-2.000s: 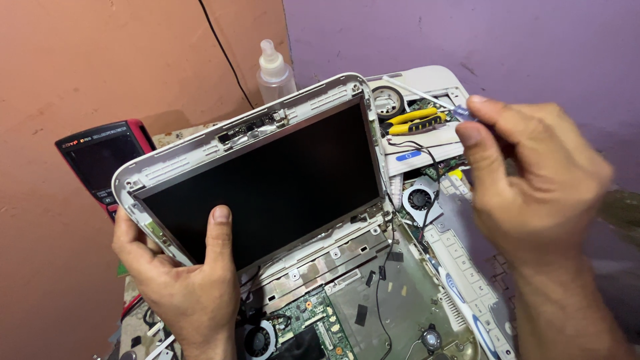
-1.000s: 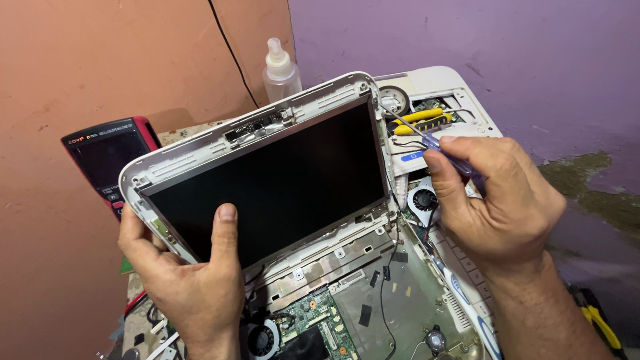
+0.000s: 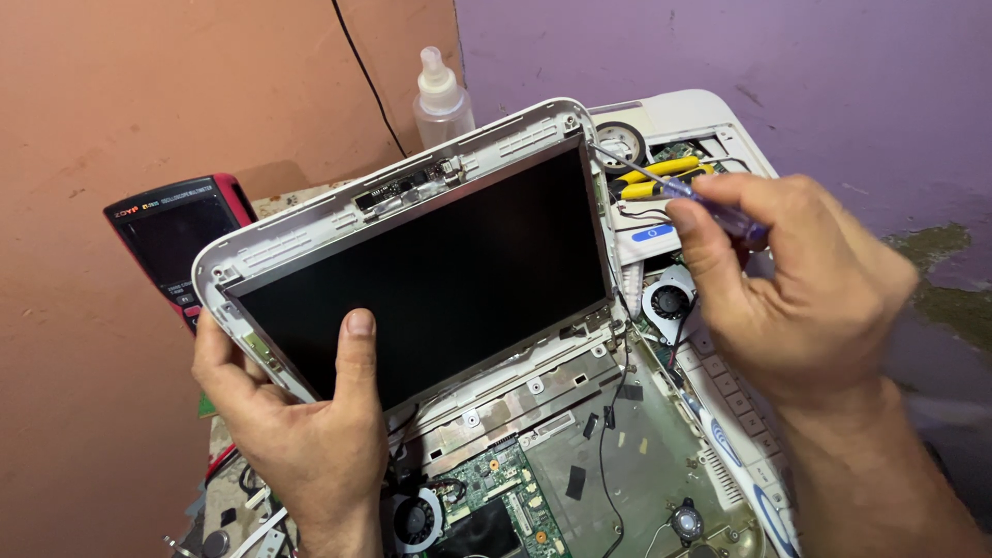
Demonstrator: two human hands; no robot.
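My left hand (image 3: 302, 411) grips the left edge of an opened white laptop lid (image 3: 283, 244), its thumb over the dark LCD panel (image 3: 442, 271) and its fingers behind the lid. In my right hand (image 3: 798, 287) is a screwdriver (image 3: 713, 205) with a translucent purple handle, its shaft slanting up and left. The tip is at the lid's right edge, near the upper right corner of the panel. A small webcam board (image 3: 407, 186) sits in the top of the lid frame. Below lies the laptop base with a green circuit board (image 3: 496, 484) and a cooling fan (image 3: 416, 521).
A red and black oscilloscope multimeter (image 3: 182, 232) leans at the left. Behind the lid stands a clear spray bottle (image 3: 443, 105). On the right lie yellow-handled pliers (image 3: 659, 178), a second fan (image 3: 668, 304), a tape roll or wheel (image 3: 620, 146) and a white keyboard (image 3: 732, 395). Thin black cables cross the base.
My right hand has brought the screwdriver to the lid's right edge; two seconds ago it was held farther right, away from the lid. My left hand keeps its grip.
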